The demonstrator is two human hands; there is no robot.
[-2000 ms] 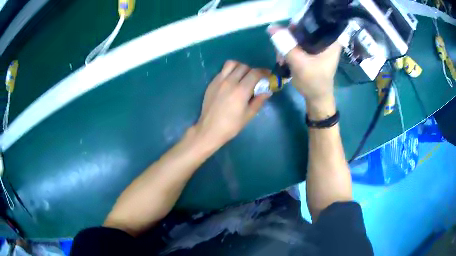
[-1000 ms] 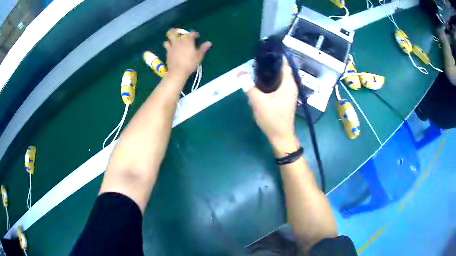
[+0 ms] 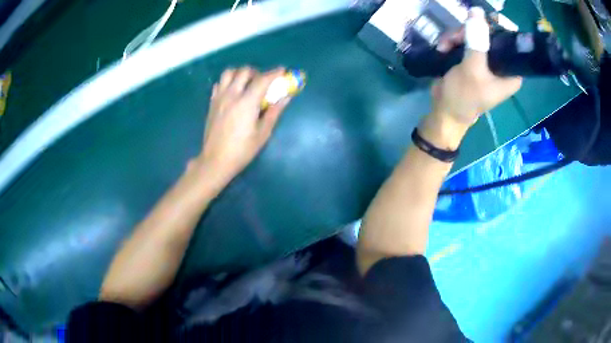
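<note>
My left hand [image 3: 238, 114] is closed around a small yellow handheld unit [image 3: 292, 81] over the green bench. The unit's blue-banded end and a white area show past my fingers; the rest is hidden. My right hand [image 3: 471, 74] grips a thick black electric screwdriver [image 3: 526, 55], held roughly level at the upper right. White tape wraps one right finger. The screwdriver's front part overlaps the silver-grey screw feeder [image 3: 388, 28]; its tip cannot be made out clearly. A black wristband [image 3: 435, 145] is on my right wrist.
The green bench [image 3: 301, 167] is crossed by a curved white strip [image 3: 174, 53]. White cords lie beyond the strip, and a yellow unit [image 3: 4, 90] is cut off at the left edge. A black cable [image 3: 516, 179] hangs at the right over a blue stool [image 3: 492, 191].
My left hand has come back from beyond the white strip, now with a yellow unit in it. My right hand has moved right and turned the screwdriver from upright to roughly level.
</note>
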